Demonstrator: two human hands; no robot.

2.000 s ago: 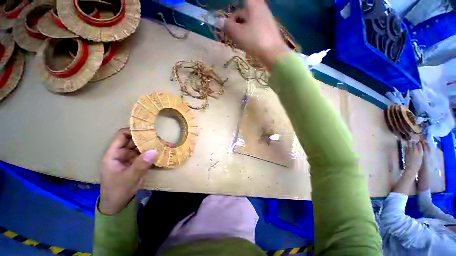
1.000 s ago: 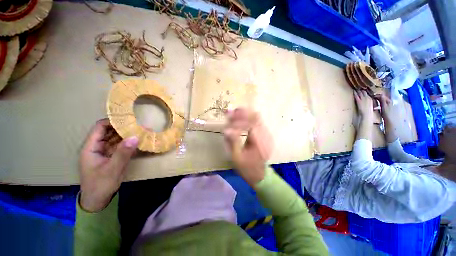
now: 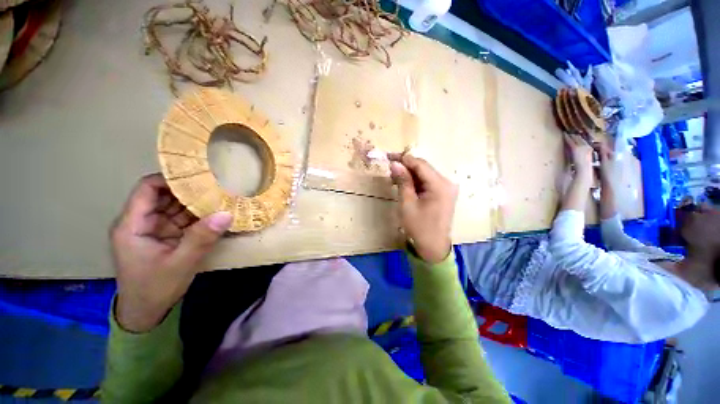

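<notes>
My left hand (image 3: 162, 245) grips the lower left edge of a tan straw brim ring (image 3: 183, 150), thumb on top, the ring held above the table covering. The ring has radial ribs, an open centre and no red band. My right hand (image 3: 424, 201) is over the right edge of the cardboard glue pad (image 3: 339, 102), thumb and index fingertips pinched together at the white glue (image 3: 377, 156). A thin brown bit shows at the fingertips, too small to tell clearly. Brown specks lie around the glue.
A brown cord pile (image 3: 207, 51) lies beyond the ring, another (image 3: 347, 24) further right. A white glue bottle (image 3: 430, 12) lies at the far edge. Red-banded hats (image 3: 28, 39) are at far left. A blue crate (image 3: 545, 31) stands behind. A coworker (image 3: 608, 276) sits at right near stacked rings (image 3: 579, 110).
My right hand has come back from the far cord pile to the glue on the pad. My left hand still holds the ring. The view has shifted to the right.
</notes>
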